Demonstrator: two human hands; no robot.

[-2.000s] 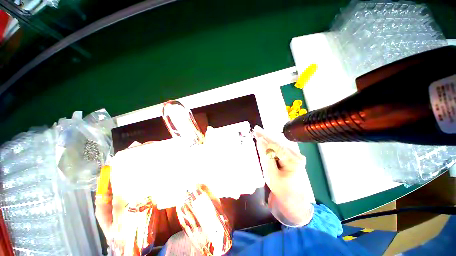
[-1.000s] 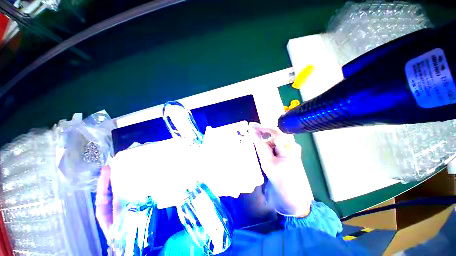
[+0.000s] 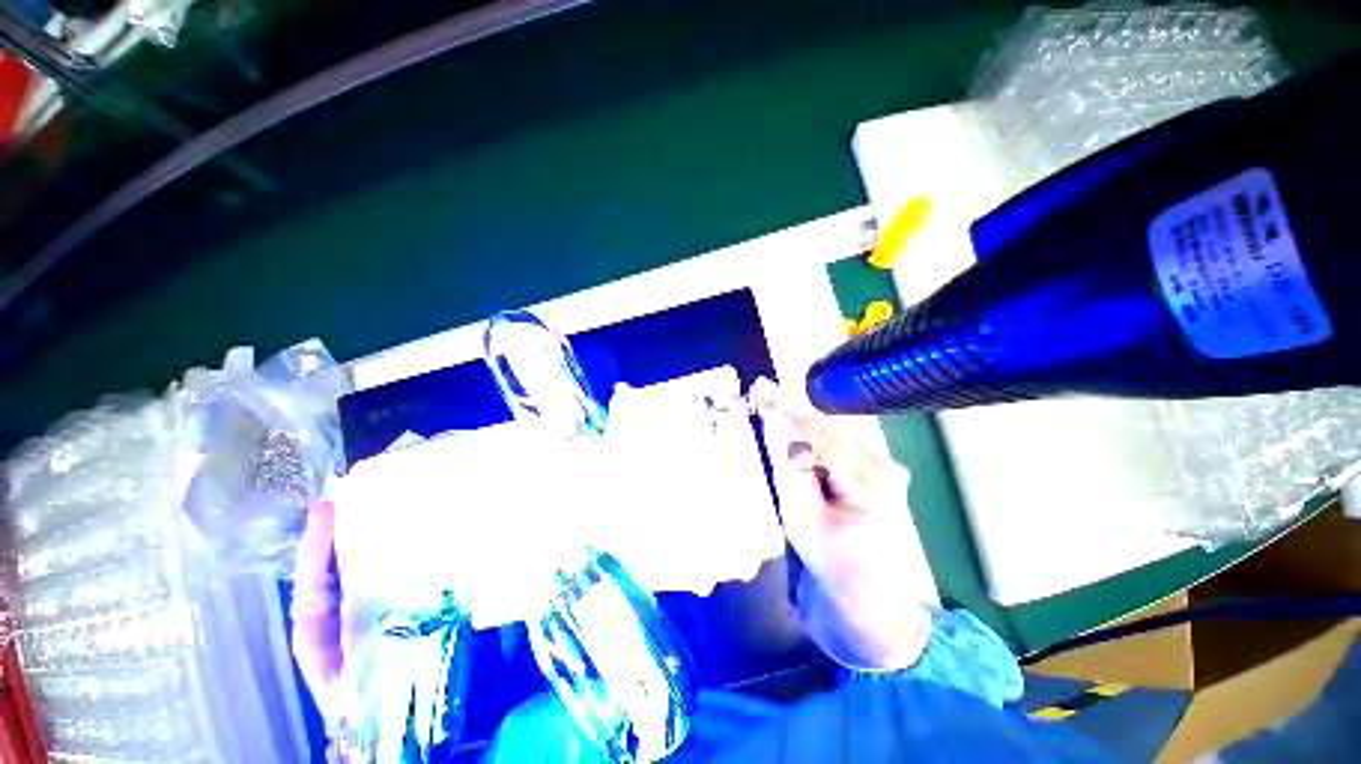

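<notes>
A white housing (image 3: 552, 508), badly overexposed, lies at centre over a dark fixture (image 3: 679, 340) with a white border. Glossy clear lobes (image 3: 540, 366) show at its top and lower edges. My left hand (image 3: 318, 597) is at the housing's left end, partly washed out by glare, and holds it. My right hand (image 3: 843, 500) is at its right end, fingertips bunched at the upper right corner; glare hides whether they hold anything. A large dark electric screwdriver (image 3: 1045, 299) reaches in from the right, its ribbed nose just above my right hand.
A clear bag with grey grains (image 3: 276, 460) and clear blister trays (image 3: 97, 552) are at left. A white foam slab (image 3: 1045, 493), yellow pieces (image 3: 900, 233) and more clear trays (image 3: 1127, 90) are at right. A cardboard box (image 3: 1269, 642) is at lower right.
The screwdriver has shifted left, and its tint has turned from reddish to blue. The yellow sleeve seen earlier on my left hand no longer shows. The housing has stayed in place.
</notes>
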